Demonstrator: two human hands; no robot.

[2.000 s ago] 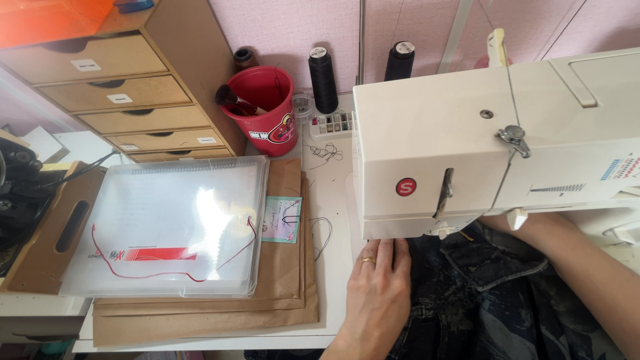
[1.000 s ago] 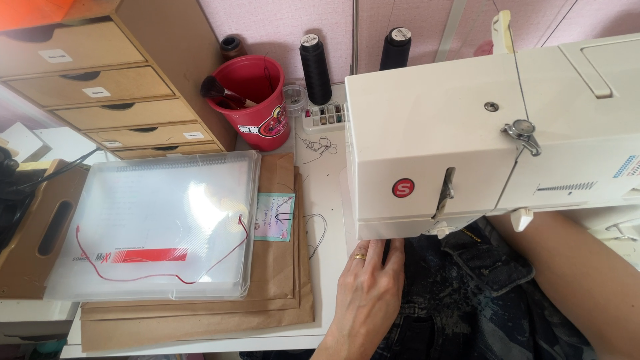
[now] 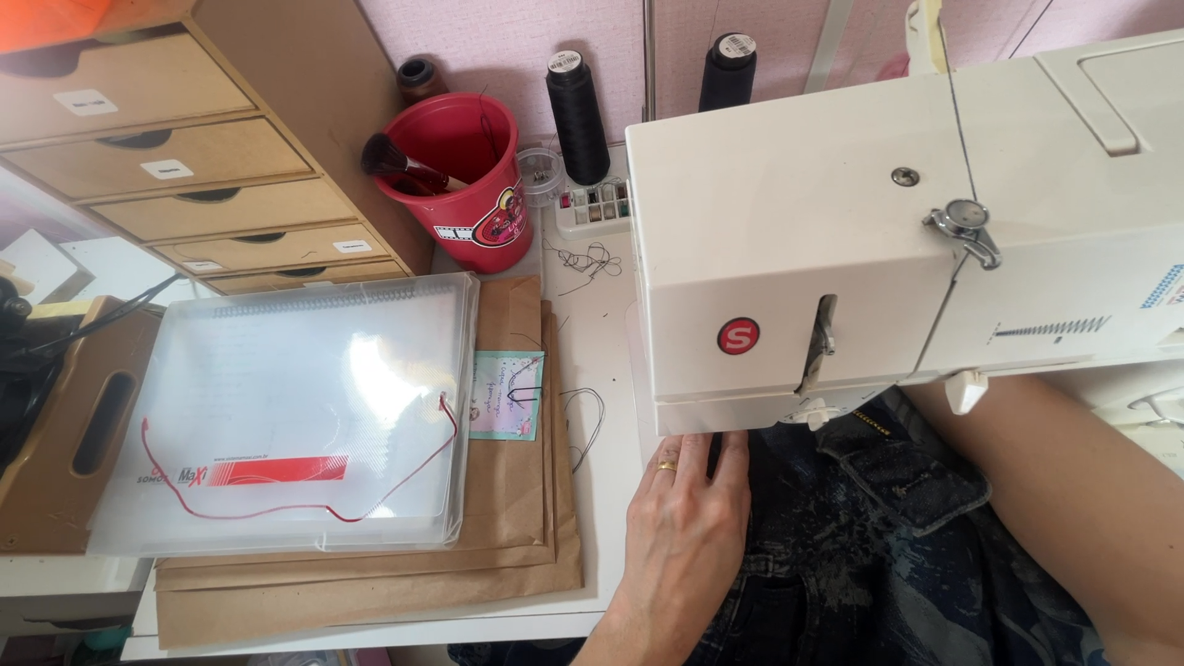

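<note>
A white sewing machine [image 3: 786, 250] takes up the right side, with dark thread running down its front past a metal thread guide [image 3: 964, 227]. Below its head lies a dark patterned denim garment [image 3: 860, 555] with a buttoned flap or tab. My left hand [image 3: 689, 509], wearing a ring, lies at the garment's left edge; its fingertips are hidden beneath the machine's head. Whether it pinches the cloth cannot be told. My right forearm reaches over the garment from the lower right, and the right hand is hidden behind the machine. The needle and presser foot are out of sight.
Left of the machine, a clear plastic folder [image 3: 277, 416] lies on brown paper envelopes [image 3: 499, 564]. Behind stand a red cup [image 3: 462, 185] with brushes, a black thread cone [image 3: 578, 120], a bobbin tray [image 3: 594, 208] and a small drawer unit [image 3: 213, 157]. Loose thread [image 3: 587, 264] lies on the table.
</note>
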